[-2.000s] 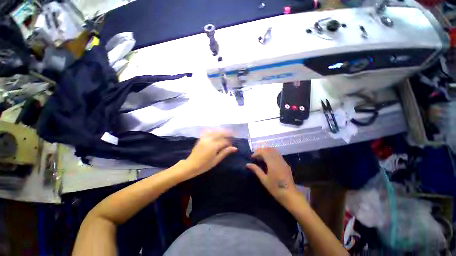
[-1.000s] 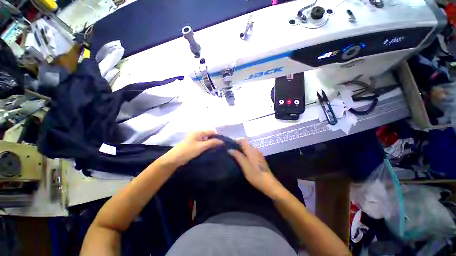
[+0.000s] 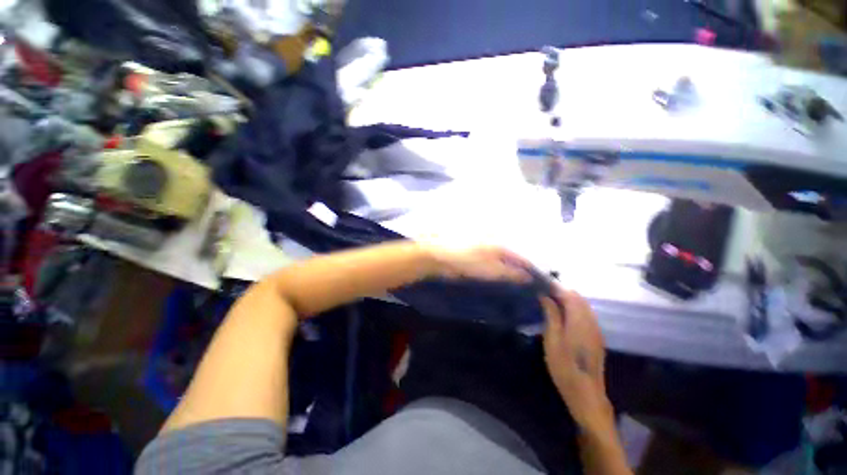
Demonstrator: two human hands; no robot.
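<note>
The dark side of the garment point(image 3: 295, 139) lies bunched on the table left of the needle, with a small white tag point(image 3: 322, 213) on it. Its light side point(image 3: 399, 186) is spread beside it. My left hand point(image 3: 488, 264) and my right hand point(image 3: 568, 329) hold a dark edge of the cloth point(image 3: 478, 299) between them at the table's front edge. The presser foot and needle point(image 3: 567, 199) are above and behind my hands, with no cloth seen under them. The view is blurred, and my left fingertips are partly hidden by the cloth.
The white sewing machine point(image 3: 650, 130) spans the right. A smartphone point(image 3: 689, 249), thread snips point(image 3: 757, 297) and scissors point(image 3: 822, 299) lie under and beside its arm. A beige-yellow second machine point(image 3: 158, 181) stands at left. A long navy panel point(image 3: 520, 28) lies behind.
The view has swung left, so the machine appears further right. My hands have come closer together at the dark edge and now hold it nearer the table edge below the needle.
</note>
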